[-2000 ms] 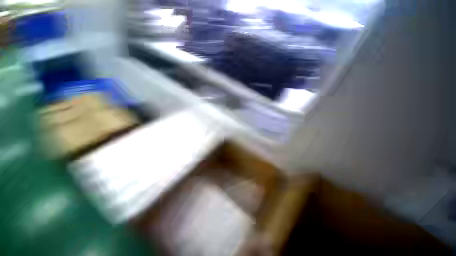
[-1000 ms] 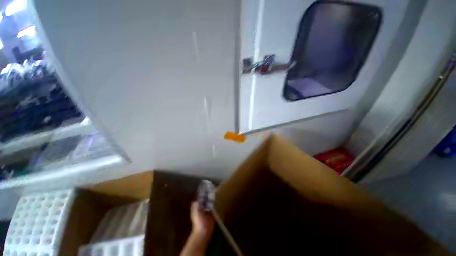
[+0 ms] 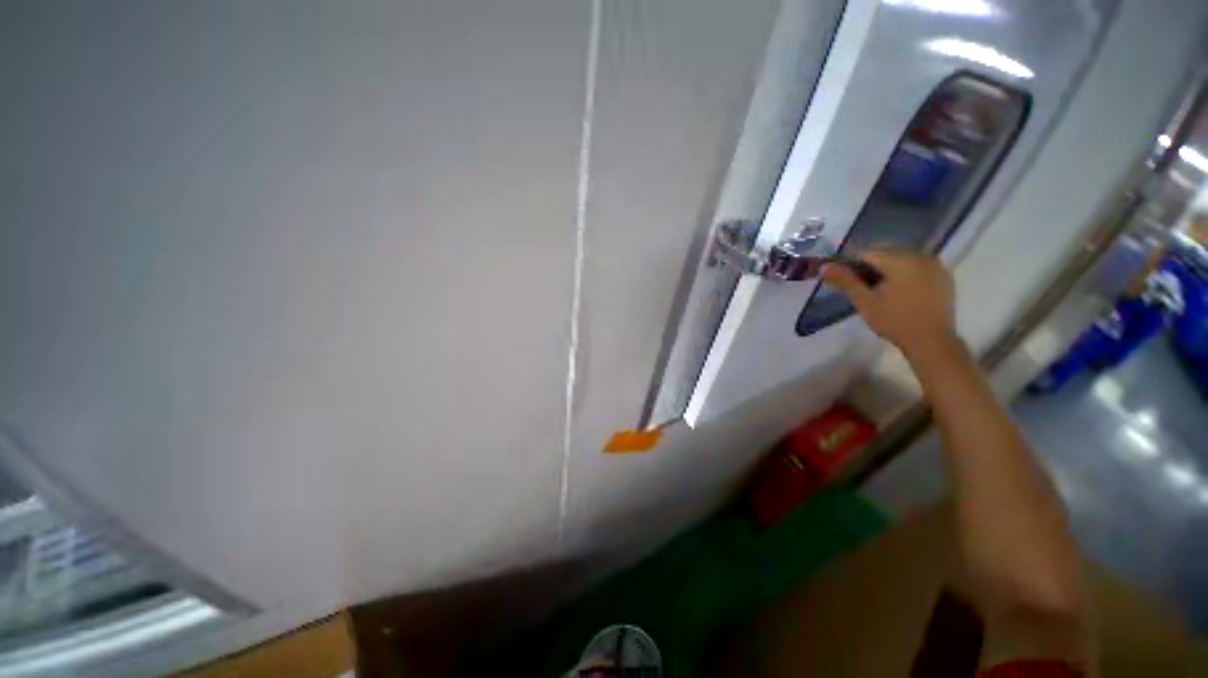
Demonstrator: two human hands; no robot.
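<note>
A pale pass box door (image 3: 848, 172) with a rounded dark-rimmed window stands ajar at the upper right. A metal latch with a handle (image 3: 799, 257) is at the door's left edge. My right hand (image 3: 907, 298) is closed around the dark end of the handle, my forearm coming up from the lower right. A small round clear dish (image 3: 620, 652) with dark crossed strips is at the bottom edge, partly cut off. Only a trace of my left hand (image 3: 596, 673) shows at the dish, cut off by the edge. The dish's contents are unclear.
A grey wall fills the left, with a window ledge (image 3: 119, 642) at lower left. An orange tag (image 3: 633, 440) is on the wall below the door. A red box (image 3: 819, 457) is low beside the green floor (image 3: 715, 563). Brown carton (image 3: 285, 652) edges lie along the bottom.
The view has turned and moved closer to the door. My right hand has come in and taken the handle, and the door has swung ajar. The dish is now lower in view.
</note>
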